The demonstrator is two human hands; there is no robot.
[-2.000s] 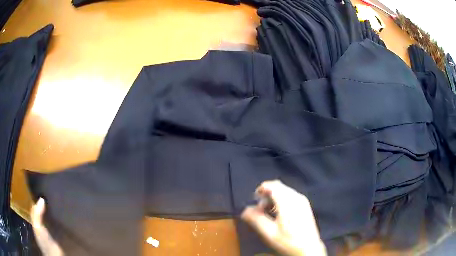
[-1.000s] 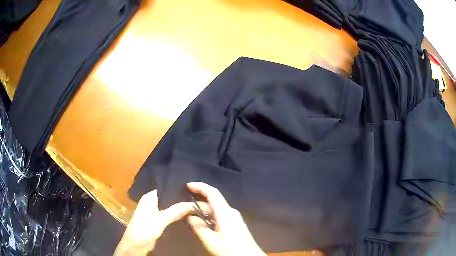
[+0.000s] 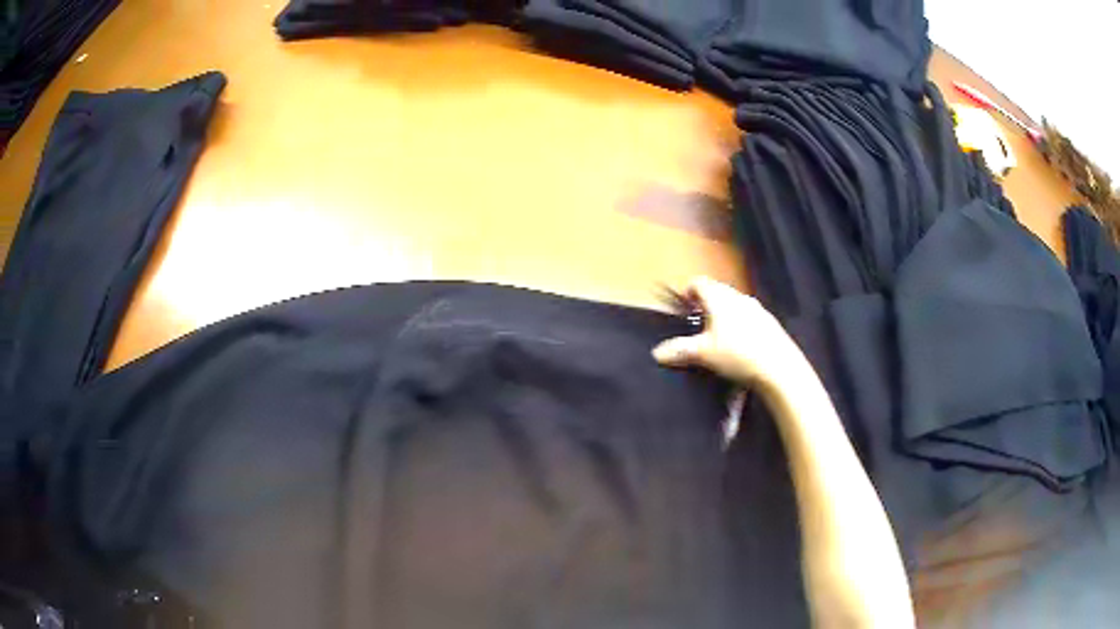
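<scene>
A black garment (image 3: pixel 516 455) is spread across the near part of the orange-brown table, its top edge curved. My right hand (image 3: pixel 725 338) is at the garment's upper right edge, palm down. It holds thread snips (image 3: pixel 683 302), a small dark tool mostly hidden by the fingers, with blades pointing up and left. A small white label (image 3: pixel 733 419) shows just below the hand. Faint light marks lie on the cloth near the top edge. My left hand is not in view.
The glossy table (image 3: pixel 491 160) shows beyond the garment. Folded black garments (image 3: pixel 111 221) lie at left and at the far edge. A thick layered black pile (image 3: pixel 847 184) stands at right. A white and yellow object (image 3: pixel 983 138) is at the far right.
The garment has been shifted and now covers the near area. My right hand has moved up and right with the snips. My left hand has left the picture.
</scene>
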